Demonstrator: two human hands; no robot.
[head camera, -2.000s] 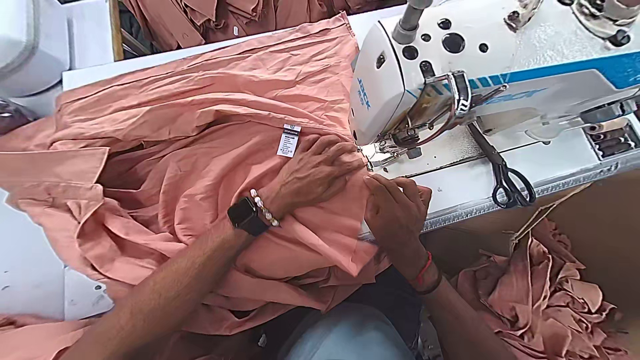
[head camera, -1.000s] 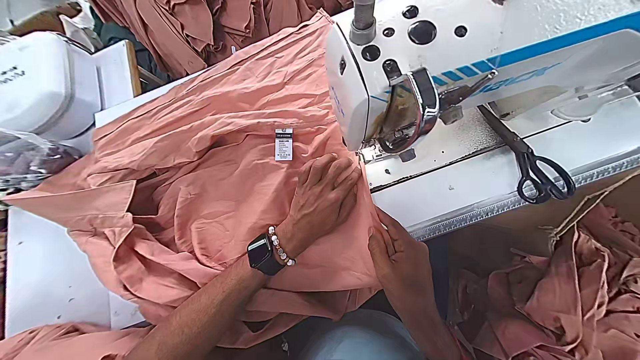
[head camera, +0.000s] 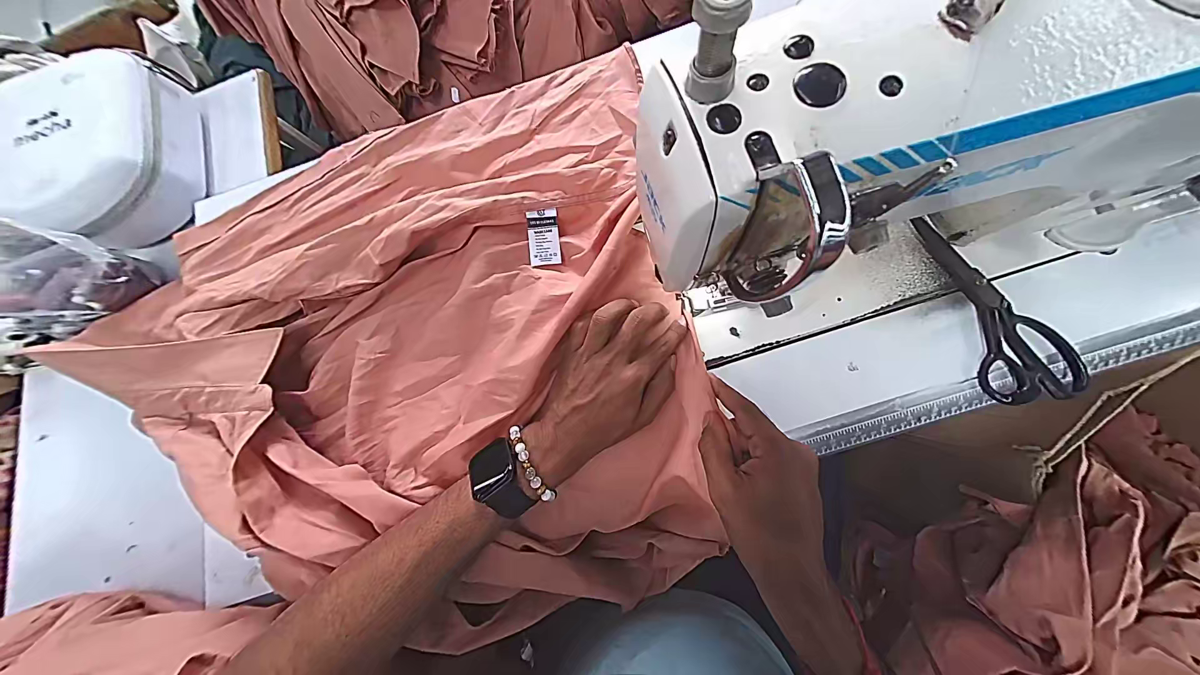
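A salmon-pink collared shirt lies spread over the white table, its collar at the left and a white care label showing in the middle. Its right edge passes under the needle area of a white and blue sewing machine. My left hand, with a smartwatch and a beaded bracelet at the wrist, presses flat on the cloth just in front of the presser foot. Nearer my body, my right hand pinches the shirt's edge between thumb and fingers.
Black-handled scissors rest on the machine bed at the right, above a measuring tape along the table edge. More pink fabric is heaped lower right, and another pile lies behind. A white case and a clear plastic bag stand at the left.
The shirt's edge now runs straighter from the needle to my right hand, which has moved back from the machine since two seconds ago. The view has shifted nearer the machine.
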